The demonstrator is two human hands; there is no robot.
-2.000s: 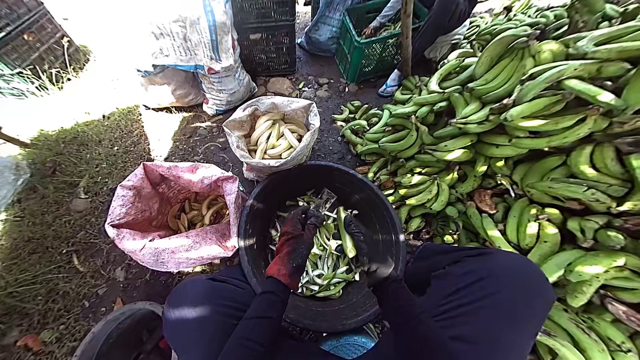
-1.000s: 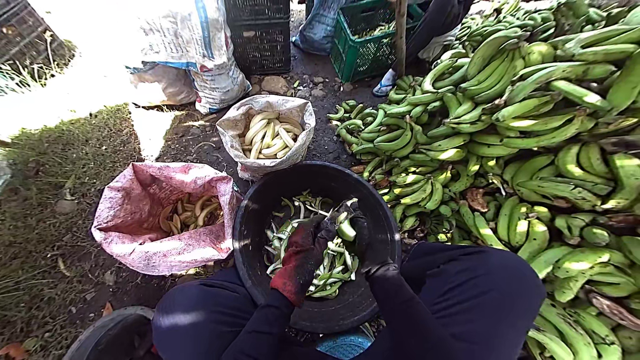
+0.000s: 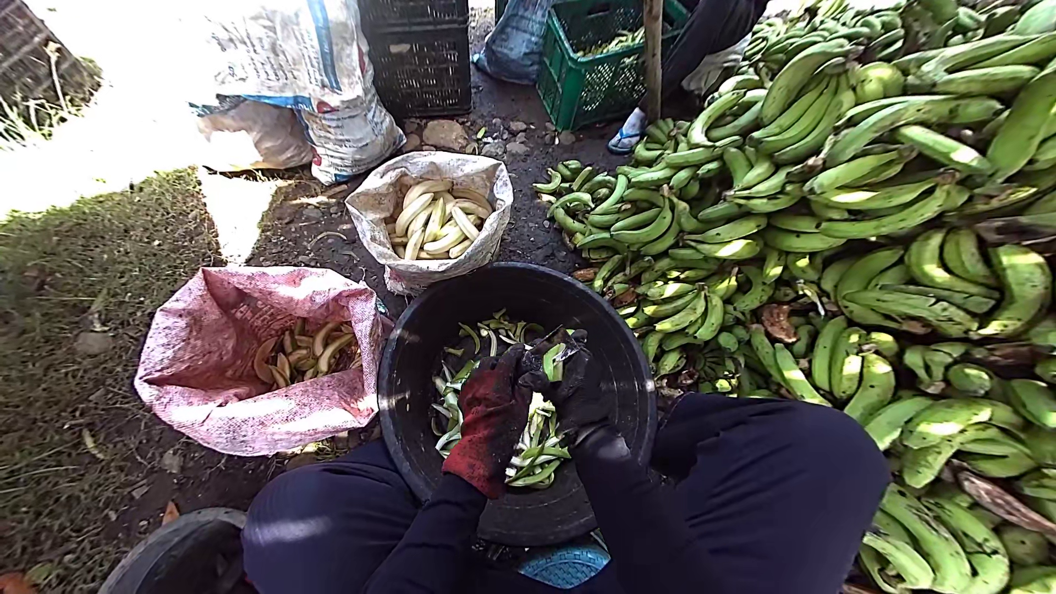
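Observation:
My left hand (image 3: 495, 408), in a red and black glove, and my right hand (image 3: 579, 388), in a dark glove, meet over a black tub (image 3: 412, 487) between my legs. Between their fingers is a green banana (image 3: 554, 361), mostly hidden; the right hand grips it. What the left fingers close on is hidden. Strips of green peel (image 3: 540, 450) lie in the tub below. Beyond the rim, a white woven sack (image 3: 384, 206) holds peeled bananas (image 3: 441, 223). A pink woven sack (image 3: 190, 363) to the left holds browner peeled pieces (image 3: 309, 355).
Green banana bunches (image 3: 874, 198) are heaped along the right. At the back are full sacks (image 3: 346, 107), black crates (image 3: 421, 70), a green crate (image 3: 598, 91) and a wooden post (image 3: 653, 58). A person's foot in a sandal (image 3: 629, 132) is beside it. Another dark tub (image 3: 186, 553) stands lower left.
Two seconds ago my hands were apart over the peels, with a green banana by the right one. They have come together around it.

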